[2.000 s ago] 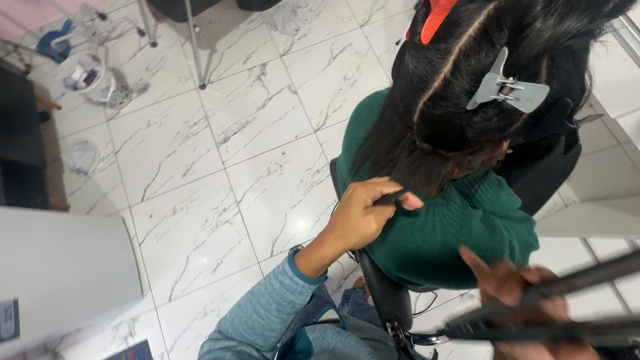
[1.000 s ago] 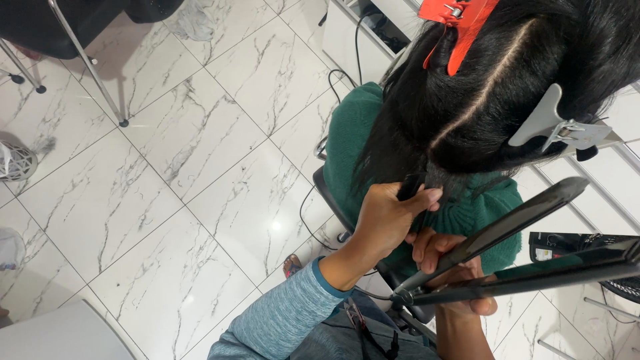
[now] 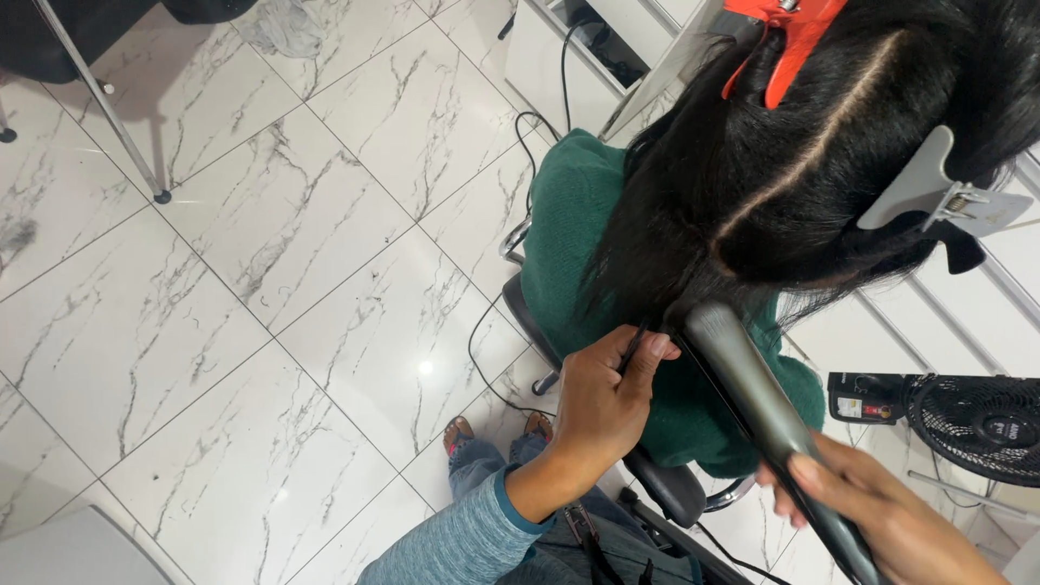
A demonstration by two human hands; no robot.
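Observation:
My right hand (image 3: 853, 496) holds a dark hair straightener (image 3: 756, 382), its plates together around a strand near the nape of a seated person's long dark hair (image 3: 682, 211). Just left of the straightener's tip, my left hand (image 3: 613, 398) pinches a thin black tool, perhaps a comb, of which little shows, close to the hair ends. A parting runs across the scalp. One section is held up by a red hair clip (image 3: 792, 49), another by a grey hair clip (image 3: 934, 195). The person wears a green sweater (image 3: 569, 211).
The person sits on a black chair (image 3: 666, 487) with metal armrests. A black fan (image 3: 975, 426) stands at the right, near white drawers (image 3: 886, 325). Black cables (image 3: 471, 349) trail over the marbled tile floor (image 3: 325, 325). Another chair's metal leg (image 3: 106, 106) is at upper left.
The straightener, with its arms apart one second ago, is now closed at the hair near the nape. My right hand has moved back along its handle, apart from my left hand.

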